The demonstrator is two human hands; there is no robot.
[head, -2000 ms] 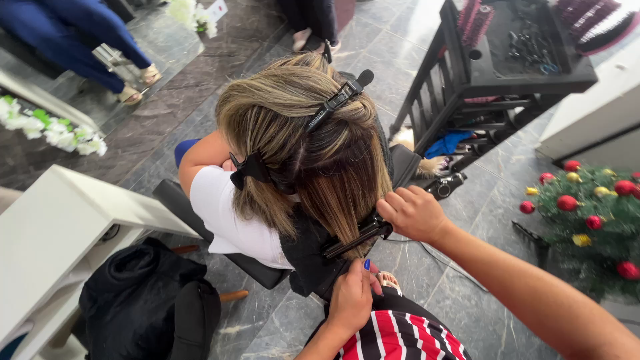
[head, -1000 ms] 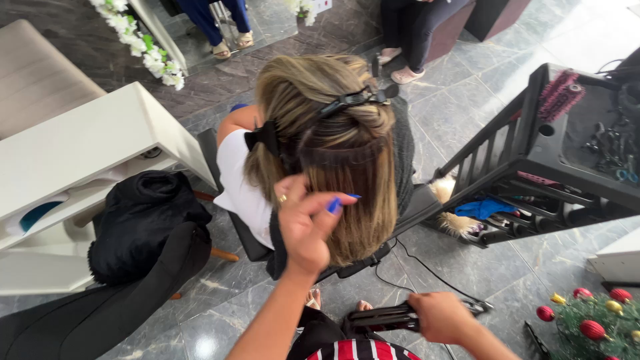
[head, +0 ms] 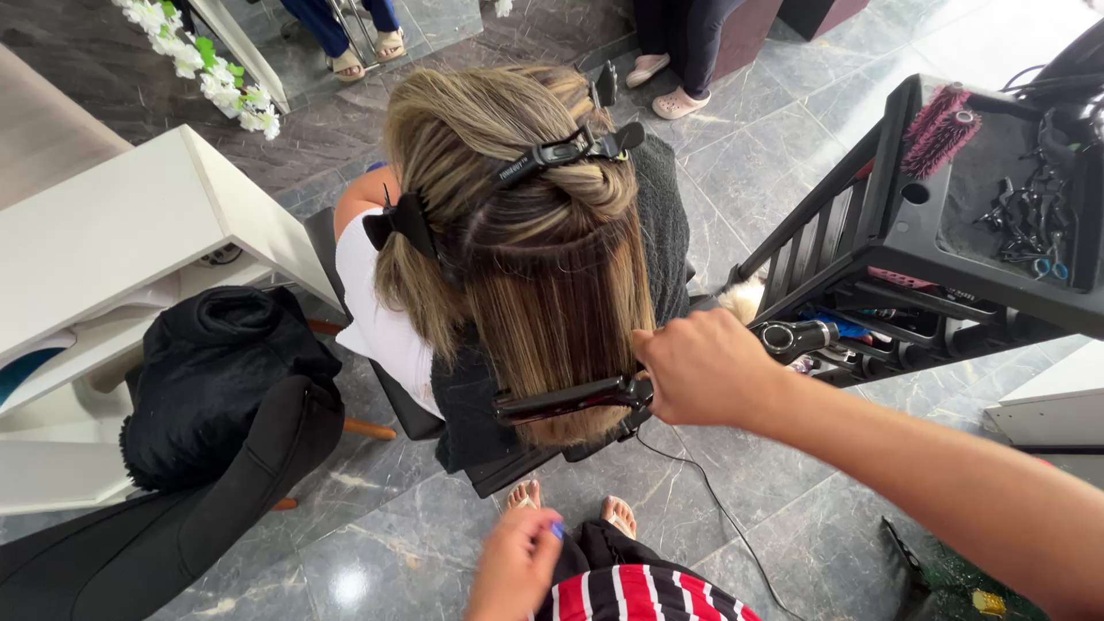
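My right hand (head: 703, 371) grips the handle of a black hair straightener (head: 569, 399), whose plates lie across the lower ends of the back hair (head: 556, 319) of a seated person. That straight, highlighted hair hangs down below a parting. Above it, a long black sectioning clip (head: 552, 158) holds the upper hair. A black claw clip (head: 402, 224) gathers the hair at the left side. My left hand (head: 516, 565) is low in front of my striped top, apart from the hair, its fingers partly curled; whether it holds anything is not clear.
A black trolley (head: 906, 233) at the right bears pink round brushes (head: 940, 129), clips and a hair dryer (head: 793, 338). A white cabinet (head: 129, 233) and a chair with black fabric (head: 224, 379) stand at the left. The power cord (head: 716, 500) trails over the tiled floor. Other people's feet show beyond.
My right hand has brought the straightener up from low at the right onto the hair ends. My left hand has moved down, away from the hair.
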